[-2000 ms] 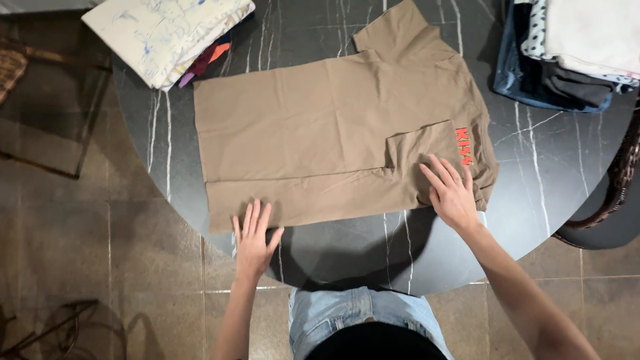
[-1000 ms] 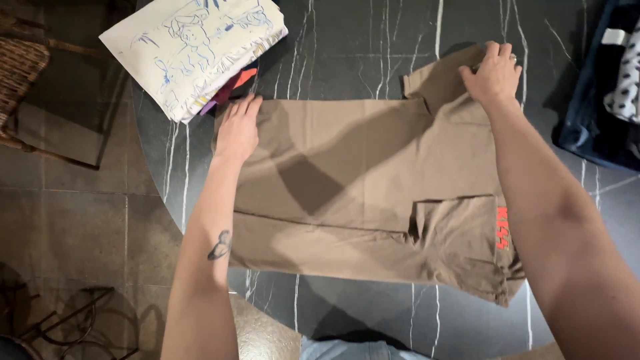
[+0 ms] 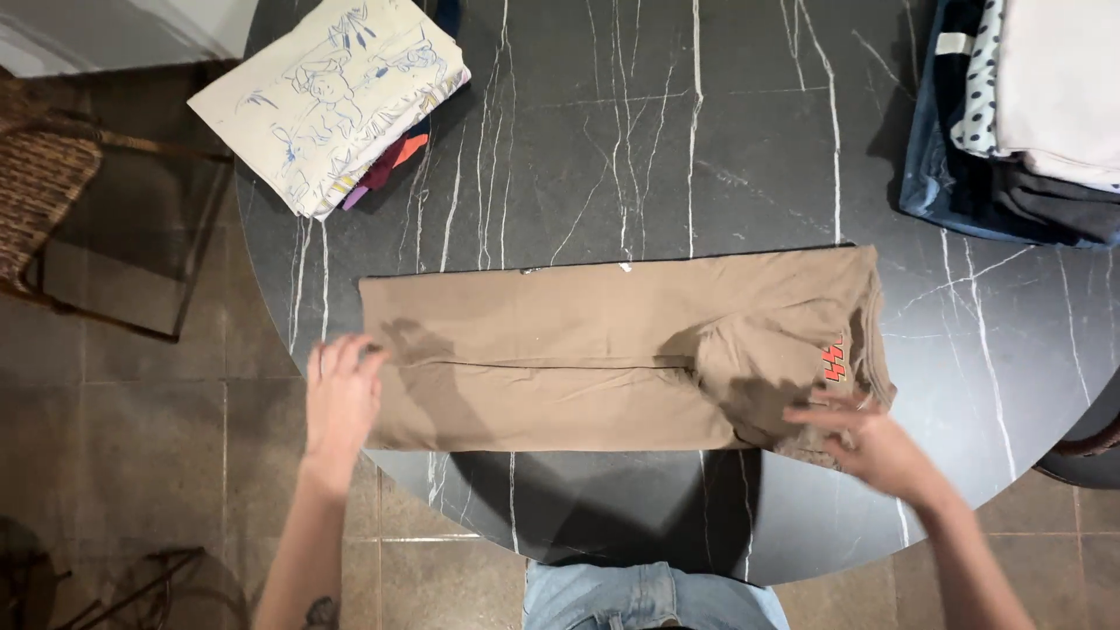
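A brown T-shirt (image 3: 542, 350) lies as a long folded strip across the near part of the round dark table, a red print showing near its right end. Both of its long sides are turned inward and meet along a line in the middle. A dark edge shows along its far side. My left hand (image 3: 346, 376) is at the shirt's left end, fingers apart with no cloth between them. Over the collar end at the right is my right hand (image 3: 853, 433), slightly blurred, its fingers spread and holding nothing; whether it touches the cloth I cannot tell.
A stack of folded cloth with blue line drawings on top (image 3: 332, 105) sits at the table's far left. Folded clothes, including jeans and a polka-dot piece (image 3: 980, 87), are piled at the far right. A woven chair (image 3: 52, 184) stands left of the black marble-patterned table (image 3: 612, 157).
The shirt's far side has been folded over toward me, so the shirt is now a narrower strip. My hands, on its far edge one second ago, have come back nearer and are off that edge.
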